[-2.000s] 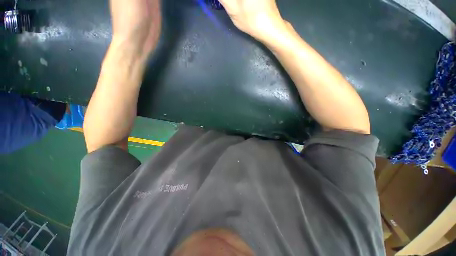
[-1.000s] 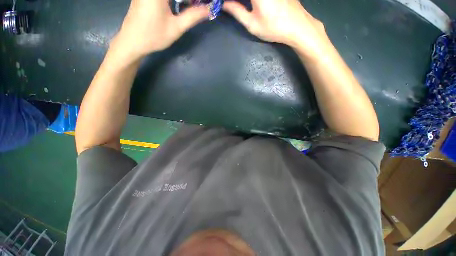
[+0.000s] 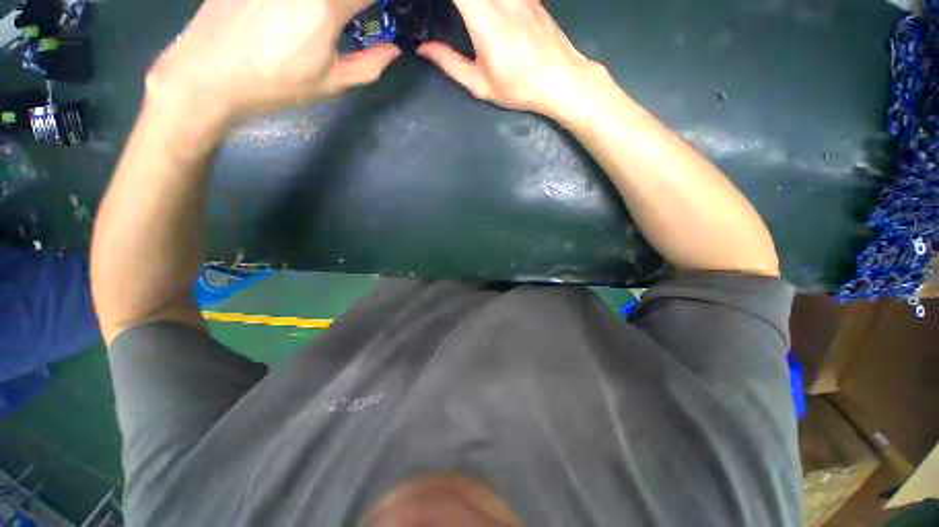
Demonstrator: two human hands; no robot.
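Observation:
A dark wired unit (image 3: 414, 23) with a bunch of blue wires (image 3: 373, 26) beside it is at the top edge, partly cut off, between my hands. My left hand (image 3: 273, 51) is bare and lies left of it, its thumb pointing right along the unit's near side. My right hand (image 3: 515, 54) is bare and lies right of it, its thumb pointing left. The two thumb tips are close together but apart. The other fingers run up to or past the top edge, so their hold on the unit is hidden.
A ribbed cylindrical part (image 3: 54, 125) and dark wired units (image 3: 62, 49) stand at far left on the green bench mat (image 3: 412, 196). A heap of blue wires (image 3: 911, 196) hangs over the right edge, above cardboard boxes (image 3: 839, 448). A person's blue clothing (image 3: 41, 309) shows at left.
My left hand has moved left and up. My right hand has shifted slightly left. The dark unit now shows between the thumbs. The view has shifted, showing more wired units at far left.

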